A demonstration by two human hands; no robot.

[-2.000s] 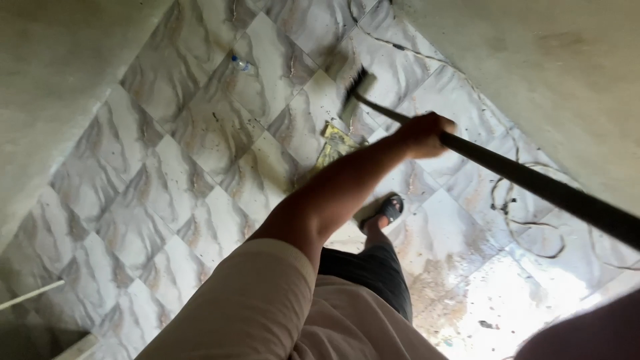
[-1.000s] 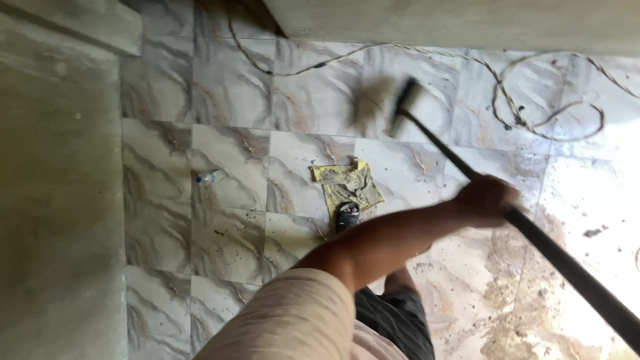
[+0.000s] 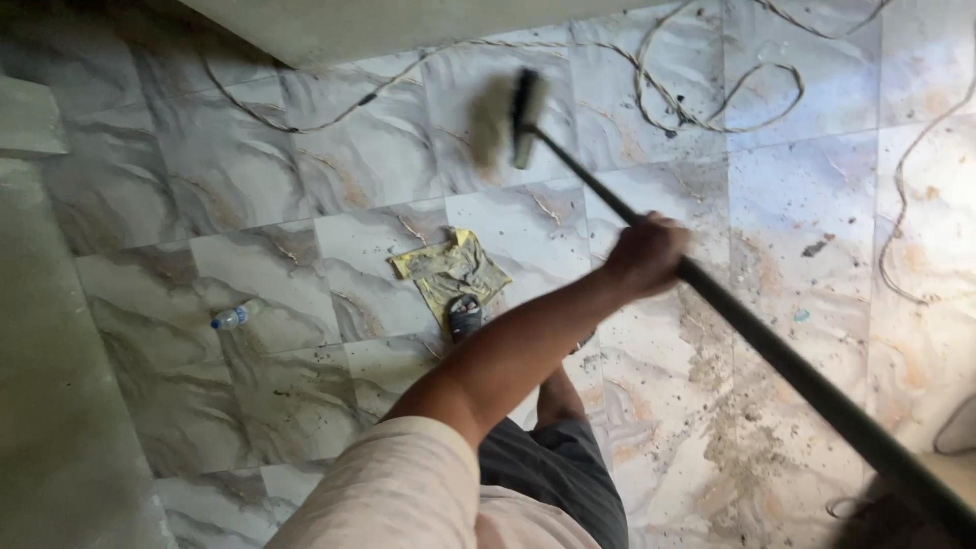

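Observation:
My left hand (image 3: 648,255) is closed around the dark pole of a long-handled broom (image 3: 793,374), partway along it. The pole slants from the lower right corner up to the broom's head (image 3: 526,118), which is blurred and lies over the floor tiles near the wall. My right hand is not in view. A crumpled yellow and grey sack or cloth (image 3: 457,267) lies on the floor, partly under my sandalled foot (image 3: 465,316).
A twisted cable (image 3: 488,43) runs along the wall (image 3: 427,23) and loops at the upper right. A small plastic bottle (image 3: 230,318) lies at the left. Dirt and debris (image 3: 740,457) cover tiles at the lower right. Another wall (image 3: 53,366) stands at the left.
The view has turned and shifted. My left hand stays closed on the broom pole throughout. My foot, clear of the yellow sack or cloth two seconds ago, is now on its edge.

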